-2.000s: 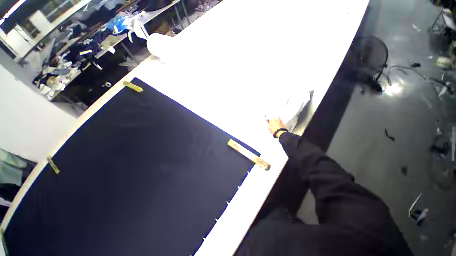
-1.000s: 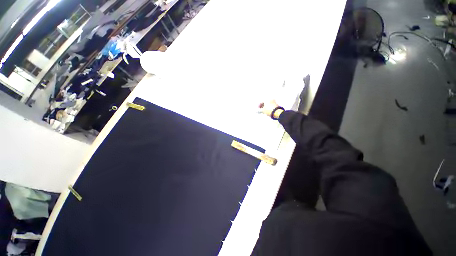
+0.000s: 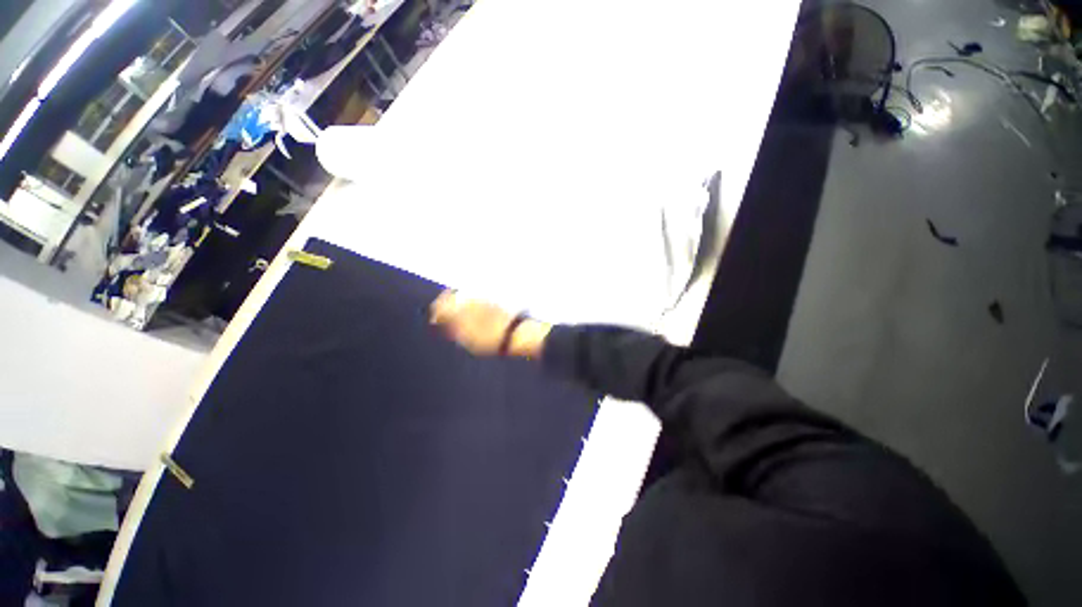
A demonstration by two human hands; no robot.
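Note:
A large navy fabric panel lies flat on the white-covered table. My right hand, with a dark band at the wrist, is over the panel's far edge; it is blurred, and I cannot tell whether its fingers hold anything. My left hand is out of view. One short yellowish weight lies at the panel's far left corner, another on its left edge. No weight shows at the far right corner, where my sleeve covers the view. Small white bits line the right edge.
Wrinkled pale fabric lies at the table's right edge. A white roll is at the left edge. Shelving with cloth and scraps stands beyond on the left. A fan, cables and scraps are on the grey floor at right.
My right hand has moved left and nearer, from the white surface beside the wrinkled fabric to the navy panel's far edge. The far right weight, visible before, is out of sight. The view has shifted.

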